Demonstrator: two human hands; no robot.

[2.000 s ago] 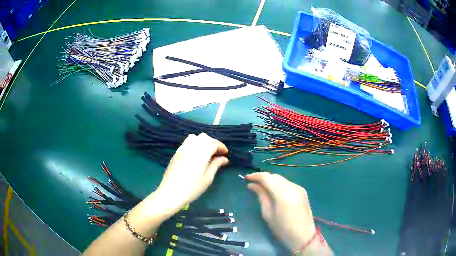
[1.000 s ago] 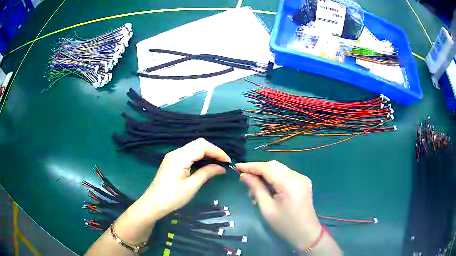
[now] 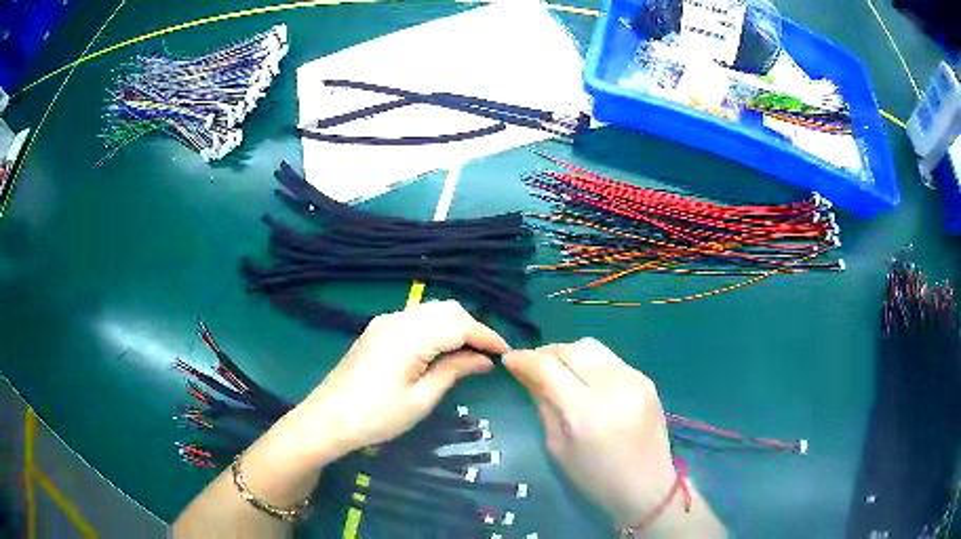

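Note:
My left hand (image 3: 422, 363) is closed on a black sleeve, of which only a short dark piece (image 3: 487, 353) shows between the hands. My right hand (image 3: 590, 411) pinches at the sleeve's end, fingertips touching the left ones. A red lead with a white plug (image 3: 738, 432) comes out from behind my right hand, pointing right. The joint between lead and sleeve is hidden by my fingers. A pile of black sleeving (image 3: 400, 253) lies just behind my hands. Red, black and orange connector leads (image 3: 685, 226) lie fanned to its right.
Sleeved leads (image 3: 237, 405) lie partly under my left forearm. More are stacked at far right (image 3: 912, 400). A white sheet (image 3: 369, 179) with a few black tubes and a blue tray (image 3: 727, 158) lie behind. Multi-colour leads (image 3: 195, 90) lie at far left.
My left hand has picked up a sleeve from the pile. My right hand has moved in to meet it, and the fingertips now touch. The camera view has shifted slightly.

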